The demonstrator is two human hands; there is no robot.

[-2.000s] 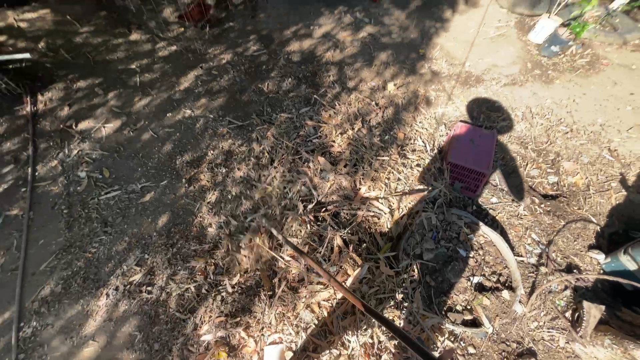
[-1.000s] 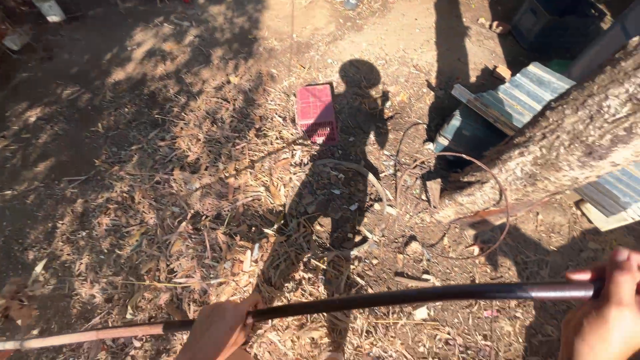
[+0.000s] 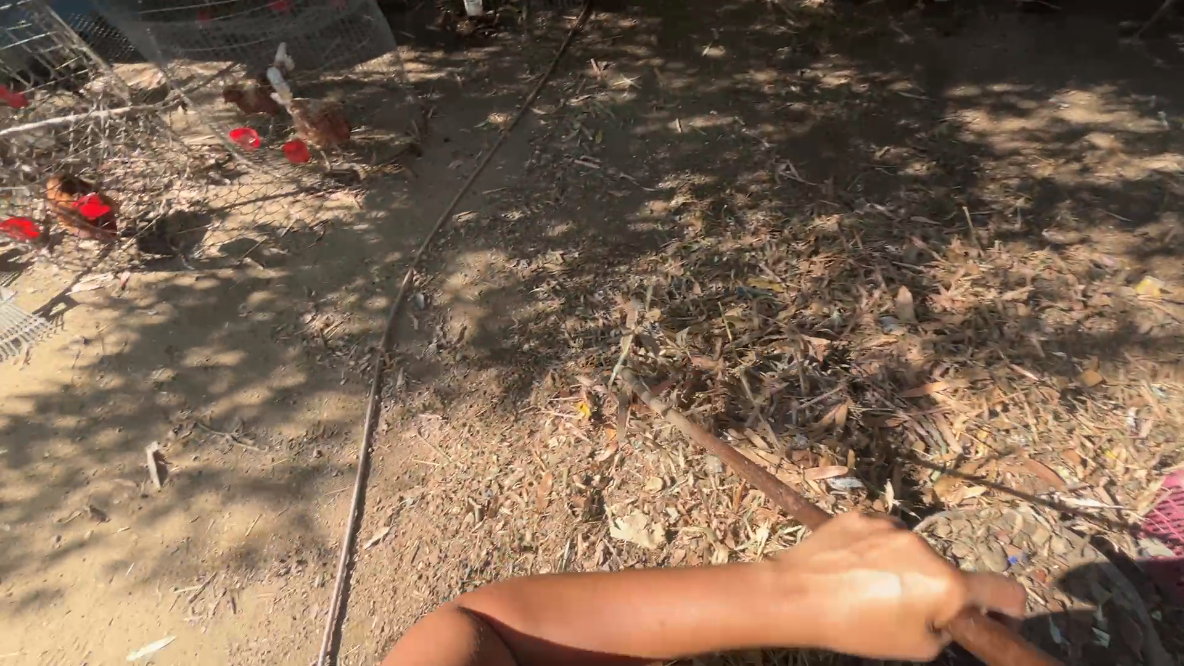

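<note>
My left hand is closed around a long wooden pole at the lower right, with the forearm reaching across from the bottom edge. The pole slants up and left from my fist, and its far end lies among dry leaves and stalks. Below the fist the pole runs out of the frame at the bottom right. My right hand is outside the view. Part of a pink plastic crate shows at the right edge.
A thin dark hose or pipe runs along the ground left of the leaf litter. At the upper left, brown chickens and several red objects are by wire mesh. Tree shade dapples the soil.
The view has swung left. One second ago both hands were on the pole, held across the bottom of the view; now it slants to the litter, and only my left hand shows.
</note>
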